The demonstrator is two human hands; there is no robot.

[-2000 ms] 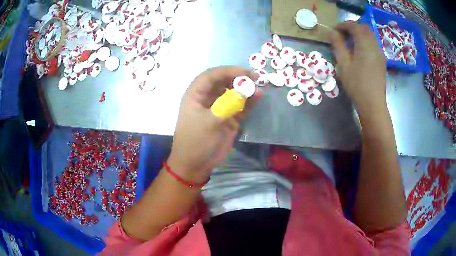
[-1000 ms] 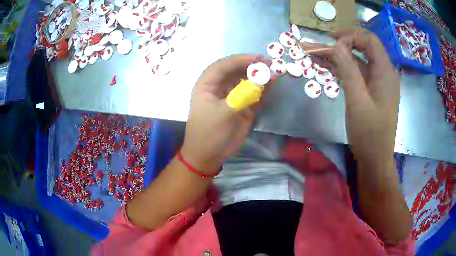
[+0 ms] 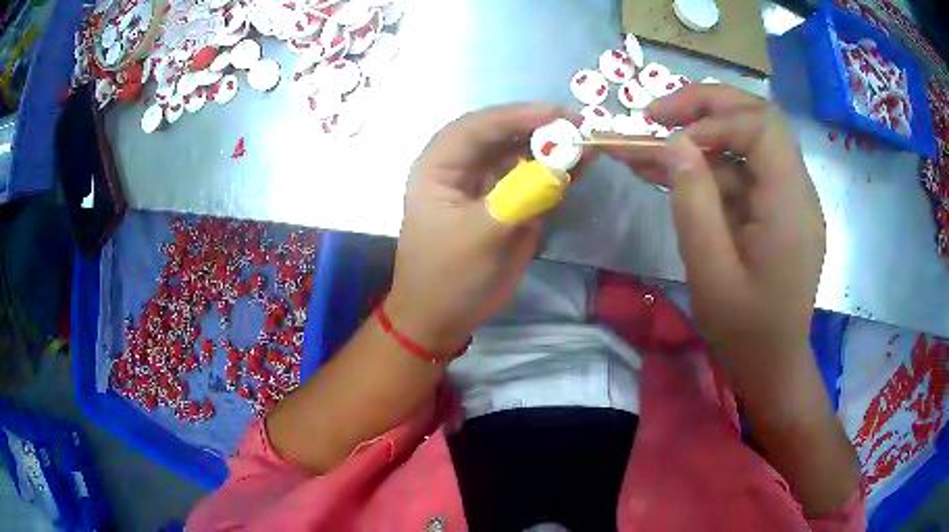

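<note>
My left hand point(image 3: 468, 208), with a yellow wrap point(image 3: 528, 191) on the thumb, holds a white disc point(image 3: 557, 144) with a red mark facing up. My right hand point(image 3: 744, 197) pinches a thin pale stick point(image 3: 630, 143) between thumb and fingers. The stick's tip points left and reaches the disc's right side; whether it touches is hard to tell. Behind the hands lies a group of similar discs point(image 3: 589, 85), partly hidden by my right hand. A white round pot point(image 3: 696, 12) sits on a brown cardboard pad point(image 3: 666, 29) at the top edge.
A large heap of discs point(image 3: 338, 78) lies at left, with a tan ring point(image 3: 133, 42) among them. A small red piece point(image 3: 239, 149) lies alone. A blue bin point(image 3: 822, 78) of red-and-white pieces stands at right. Crates of red parts point(image 3: 92, 343) sit below the metal table's edge point(image 3: 312, 223).
My right hand has moved from the cardboard pad down and left with the stick, whose tip is now at the held disc. My left hand still holds the disc, slightly further right in view.
</note>
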